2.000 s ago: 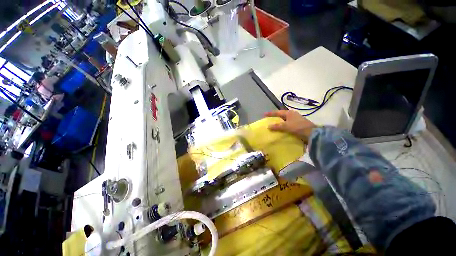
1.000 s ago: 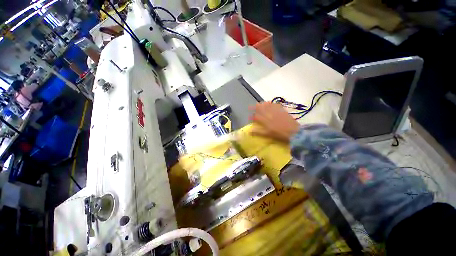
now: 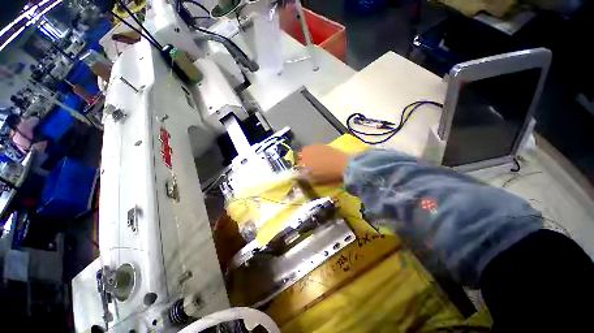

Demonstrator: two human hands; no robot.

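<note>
My right hand, in a grey-blue sleeve, lies at the yellow fabric behind the clamp carriage. Its fingertips are blurred and hard to tell from the cloth, so its grip is unclear. The yellow fabric spreads under the orange-brown edge strip with black handwriting and over the carriage. The white sewing machine arm with red lettering stands to the left. A curved white tube shows at the bottom edge. My left hand is not in view.
A grey-framed screen stands at the right. A black cable lies on the white table beside it. A red-orange bin is behind the table. Blue containers and a person in pink are far left.
My right hand has moved left and slightly down in the picture, closer to the carriage. The fabric near it has shifted, with yellow cloth now showing behind the wrist. The camera view has shifted a little.
</note>
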